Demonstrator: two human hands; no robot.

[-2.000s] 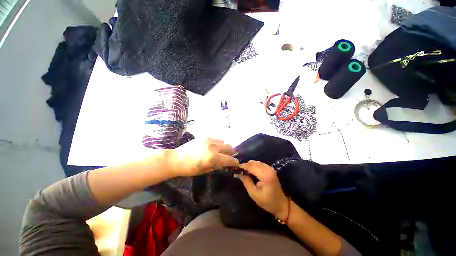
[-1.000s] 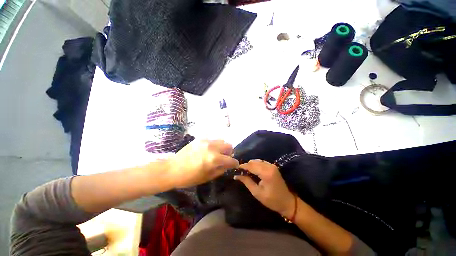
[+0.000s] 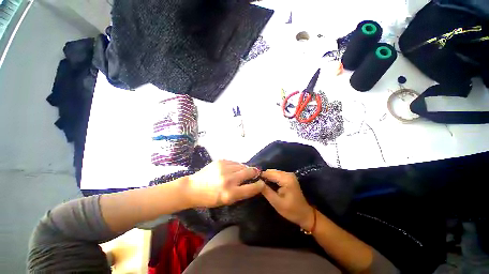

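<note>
The black garment (image 3: 279, 152) lies bunched over my lap and the front table edge, with a light dotted line of trim on it. My left hand (image 3: 222, 183) pinches its edge from the left. My right hand (image 3: 287, 197), with a red band at the wrist, pinches the same edge from the right. The fingertips of both hands meet. A small pinkish speck shows at the left fingertips; no needle or thread can be made out there. A dark beaded strip (image 3: 170, 177) shows behind my left forearm.
On the white table (image 3: 214, 144) are a striped bundle (image 3: 176, 130), orange-handled scissors (image 3: 303, 106) on a speckled pile (image 3: 326, 126), small snips (image 3: 238, 112), black thread cones (image 3: 372, 69), a tan ring (image 3: 395, 107), a black bag (image 3: 439, 51) and dark textured cloth (image 3: 182, 48).
My left hand has turned and its fingers now lie closer against the right fingertips. The dark beaded strip behind the left forearm has come into view. The view has shifted slightly.
</note>
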